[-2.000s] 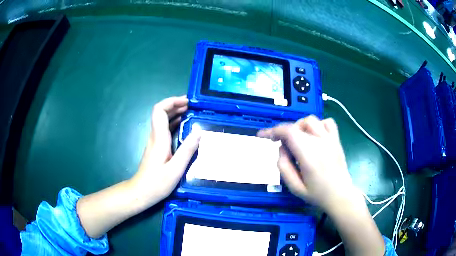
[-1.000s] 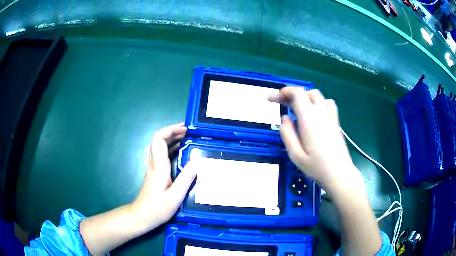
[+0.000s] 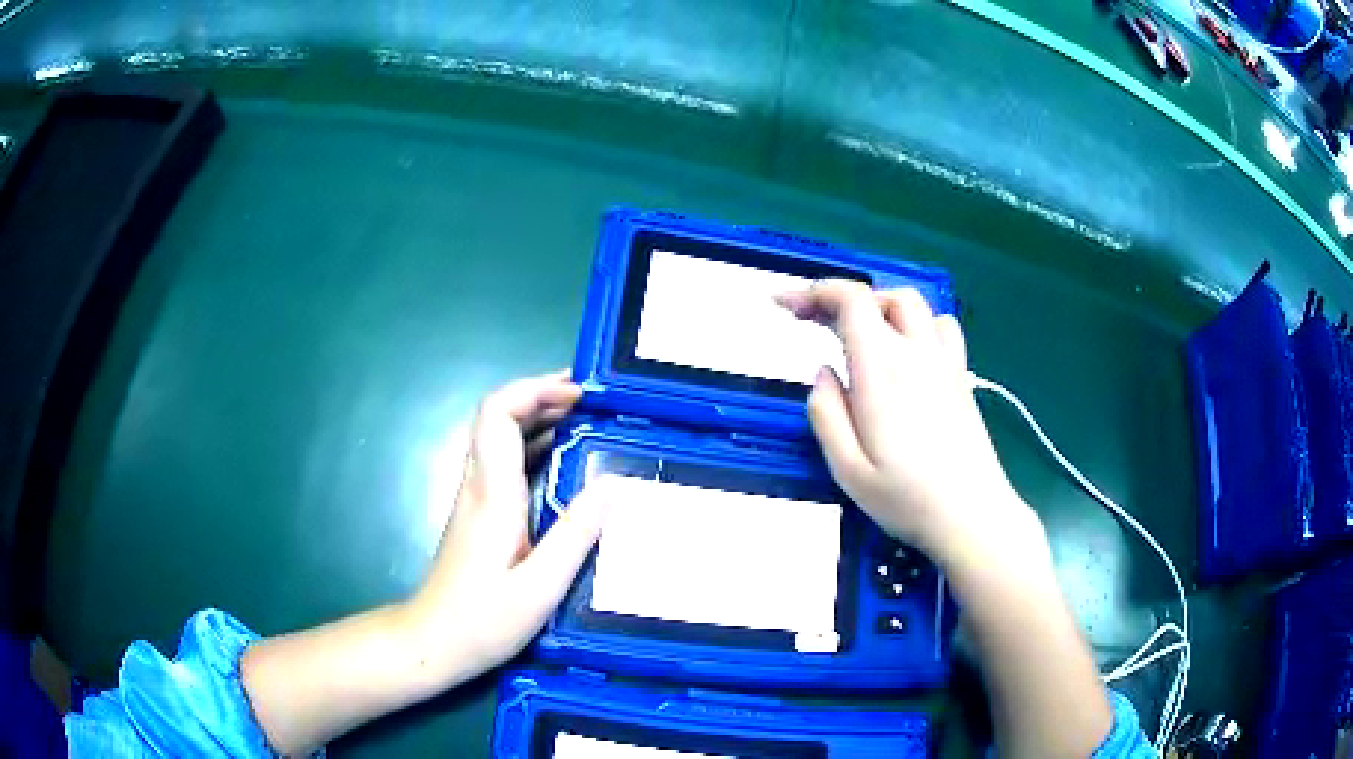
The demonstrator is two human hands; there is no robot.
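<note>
Three blue handheld testers lie flat in a column, each with a white screen. My left hand point(image 3: 512, 512) grips the left edge of the middle tester point(image 3: 712, 556), its thumb on the front by the screen's left side. My right hand point(image 3: 905, 408) is over the right part of the far tester point(image 3: 712, 319), with the index fingertip at its screen; the hand hides its buttons. The near tester point(image 3: 668, 722) is cut off by the lower edge. A small white label point(image 3: 816, 642) is at the middle screen's lower right corner.
A long black tray point(image 3: 89, 297) is at the left. Blue testers point(image 3: 1246, 430) stand on edge at the right. White cables point(image 3: 1105, 497) run along the right, past a small metallic lump point(image 3: 1209, 733). Red clips point(image 3: 1157, 45) lie on the far bench.
My right hand has moved from the middle tester to the far one, whose screen has turned from a blue picture to white. My left hand still holds the middle tester. The view has shifted.
</note>
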